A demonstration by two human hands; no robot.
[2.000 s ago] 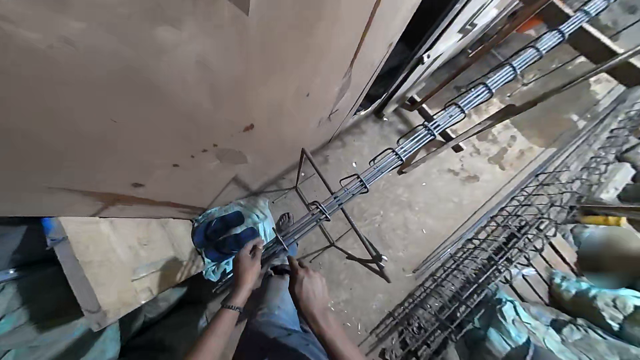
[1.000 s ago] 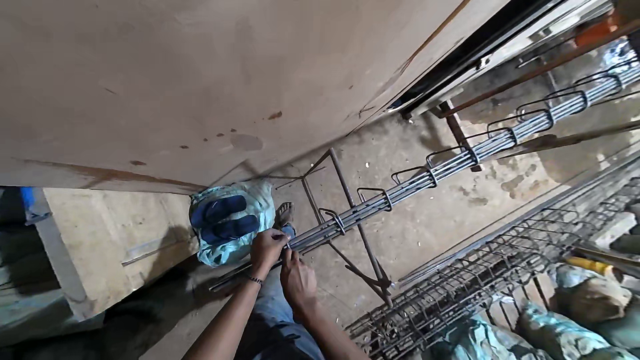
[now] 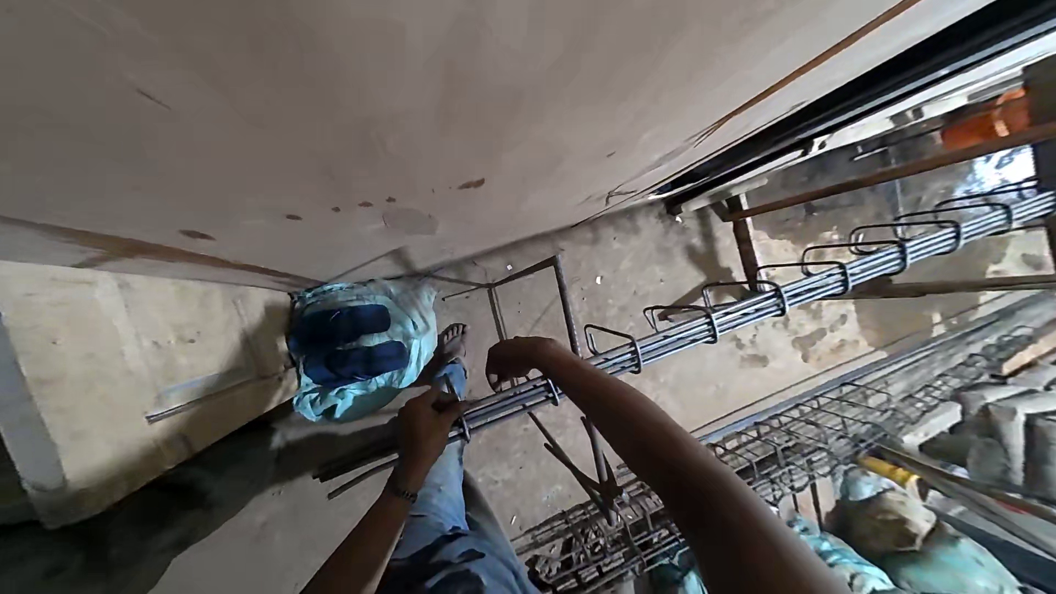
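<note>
A long bundle of steel rebar (image 3: 685, 334) runs diagonally from the lower middle to the upper right, with several bent wire stirrups (image 3: 615, 340) looped around it. My left hand (image 3: 426, 429) is closed at the bundle's near end, beside the stirrup closest to me; its fingertips are partly hidden. My right hand (image 3: 520, 360) reaches across the bundle to a stirrup (image 3: 549, 392) a little farther along, fingers curled down at its far side. Whether it grips the stirrup is hidden. A metal rebar stand (image 3: 568, 305) is under the bundle.
Dark blue slippers (image 3: 342, 326) lie on a teal sack (image 3: 421, 318) beside a wooden board (image 3: 91, 330). A large pale panel (image 3: 330, 124) rises at the upper left. Tied rebar cages (image 3: 792, 437) and filled sacks (image 3: 949, 561) lie at the lower right.
My right hand has moved away from my left hand, up along the bundle to the second stirrup. My left hand stays at the near end. The view has turned somewhat.
</note>
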